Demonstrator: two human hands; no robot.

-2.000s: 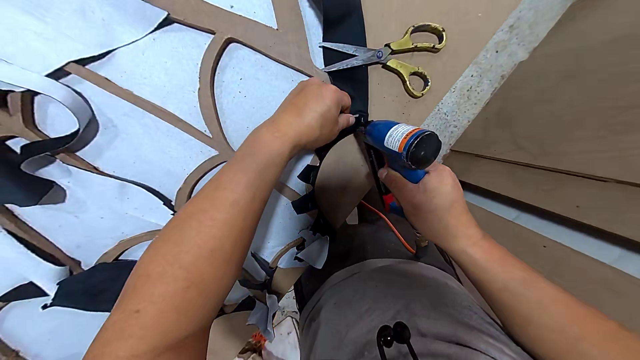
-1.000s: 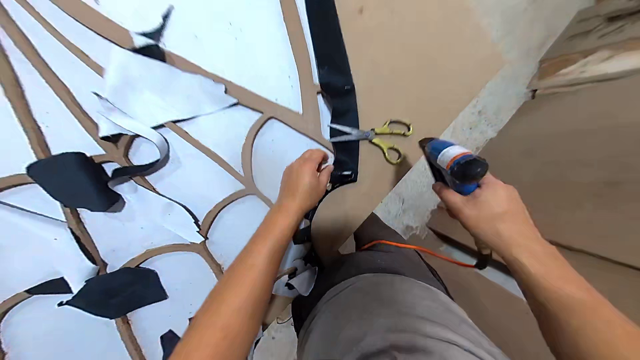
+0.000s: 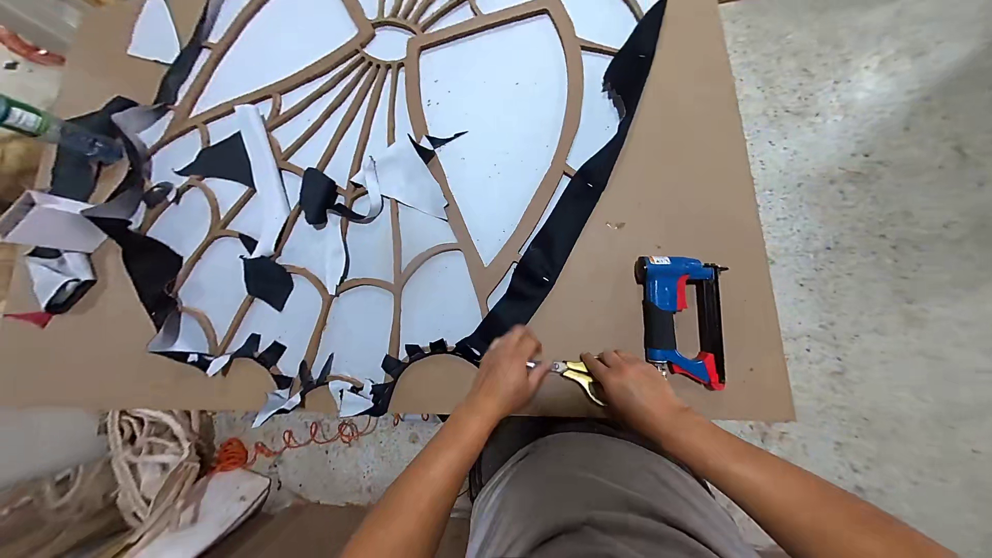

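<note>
My left hand point(image 3: 509, 370) is at the blade end of a pair of yellow-handled scissors point(image 3: 575, 370), by the lower end of a black fabric strip point(image 3: 552, 240). The fingers of my right hand point(image 3: 629, 380) touch the scissors' handles. Whether either hand grips them is hard to tell. A blue pneumatic stapler point(image 3: 663, 285) lies on the brown board to the right of my right hand. The black strip runs along the curved edge of a brown openwork panel point(image 3: 572, 85) with white beneath it. Snipped black tabs point(image 3: 416, 353) line a scalloped edge to the left.
Black and white fabric scraps point(image 3: 267, 283) lie over the panel's left part. A green-labelled bottle point(image 3: 58, 132) and an open white box point(image 3: 54, 221) are at the far left. A coiled orange hose point(image 3: 232, 456) and pale rope point(image 3: 136, 457) lie below the board's near edge.
My right hand has let go of the stapler, which now lies on the board, and has come to the scissors. My left hand has also come to them. The view has shifted widely.
</note>
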